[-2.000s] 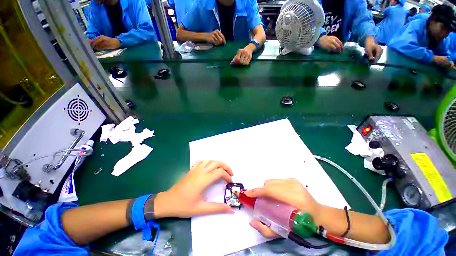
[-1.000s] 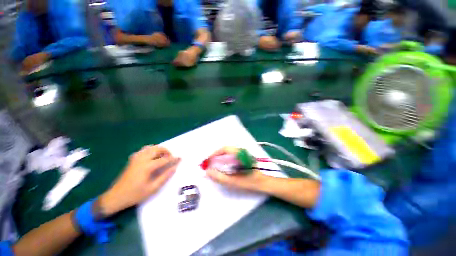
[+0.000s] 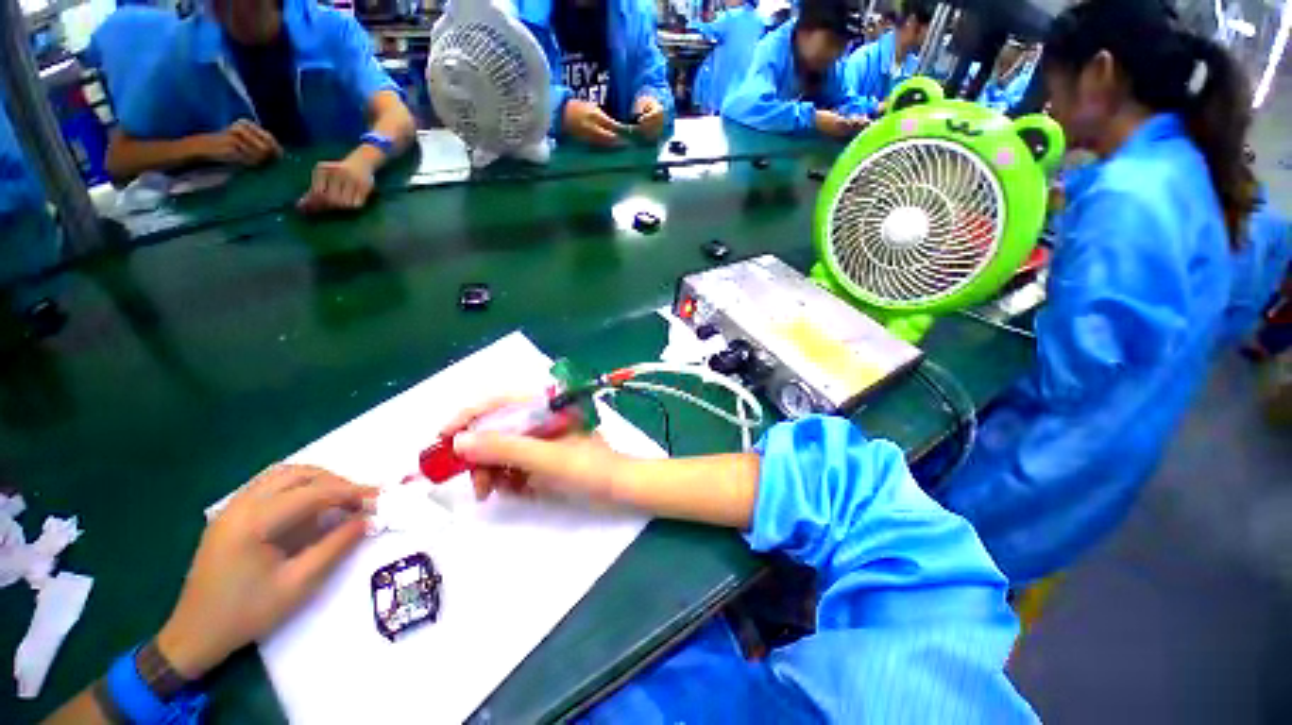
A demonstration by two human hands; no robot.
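The black watch housing (image 3: 407,595) lies on the white paper sheet (image 3: 546,574), its circuit side up, with neither hand on it. My left hand (image 3: 276,560) is above the sheet, thumb and fingertips at a crumpled white tissue (image 3: 410,509), seemingly pinching its left edge. My right hand (image 3: 531,465) is shut on the glue syringe (image 3: 442,459), whose red front end points left toward the tissue. The needle tip is hidden or too blurred to see. The green cap (image 3: 568,397) points up and right, with the hose attached.
The glue controller (image 3: 808,333) stands right of the sheet, the green frog fan (image 3: 921,213) behind it. A white fan (image 3: 489,82) stands across the bench. Dark units (image 3: 475,296) lie on the green bench. More tissue (image 3: 53,623) lies far left. A person (image 3: 1134,298) is at right; others sit opposite.
The view has swung right. My right hand has lifted the syringe off the housing and moved it up the sheet. My left hand has let go of the housing and now meets the tissue.
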